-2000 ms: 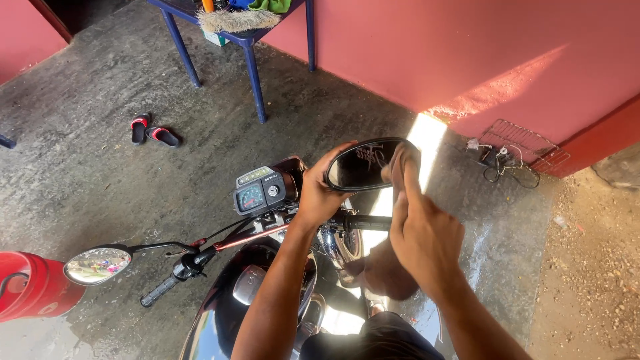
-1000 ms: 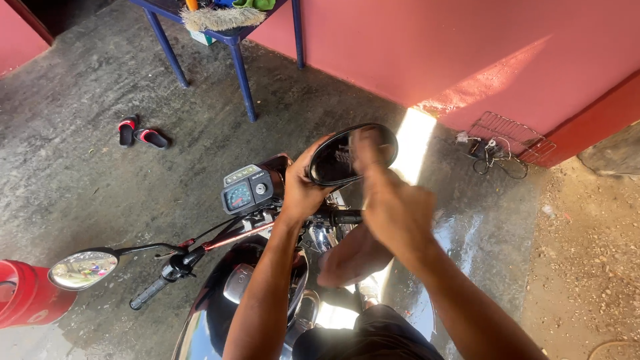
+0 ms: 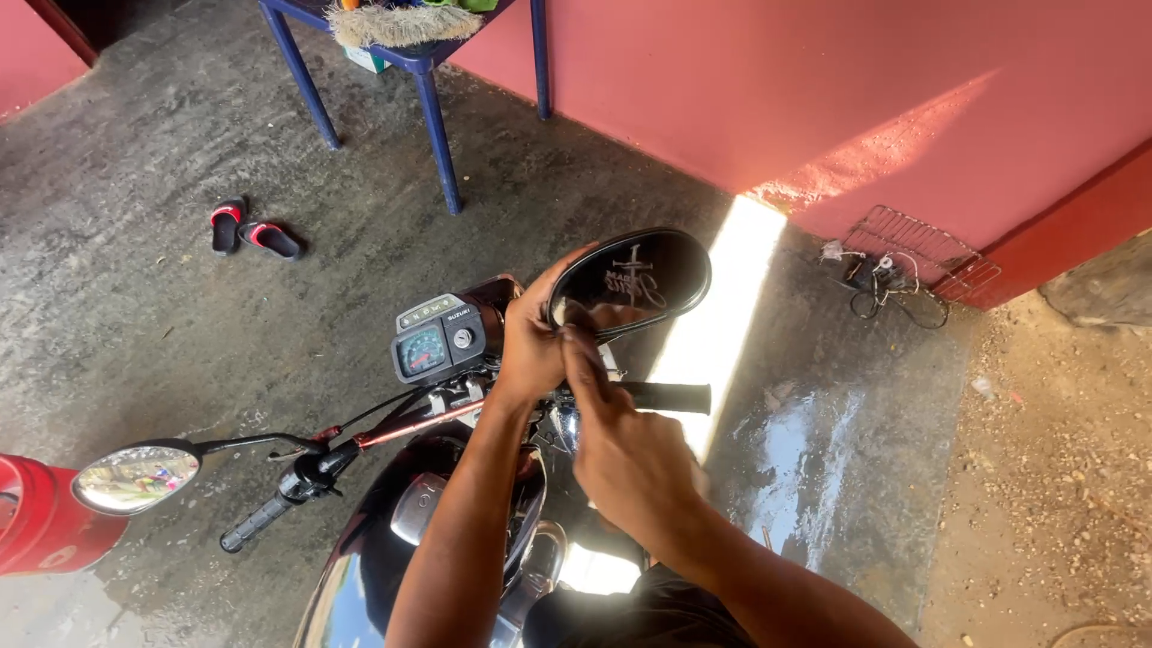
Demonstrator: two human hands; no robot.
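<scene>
The motorcycle's right rear-view mirror [image 3: 661,283] is tilted up, its dark oval glass bearing light lettering. My left hand [image 3: 533,342] grips the mirror's left end, with its fingers hidden behind the housing. My right hand [image 3: 630,445] is just below, one finger extended to the lower left edge of the glass; its other fingers are curled, and I cannot tell whether anything is in them. The right handlebar grip [image 3: 670,397] shows behind the hands. To their left is the instrument cluster [image 3: 439,340], and below lies the dark, glossy fuel tank [image 3: 360,558].
The left mirror [image 3: 139,477] stands near a red bucket [image 3: 54,517]. Slides [image 3: 273,241] lie on the concrete floor. A blue table [image 3: 418,61] holding a bristly brush [image 3: 405,27] stands by the pink wall [image 3: 720,90]. A wire rack [image 3: 936,252] and cables are at the wall's foot.
My right hand has moved from the upper right part of the mirror glass down to its lower left edge. My left hand has kept its hold on the mirror.
</scene>
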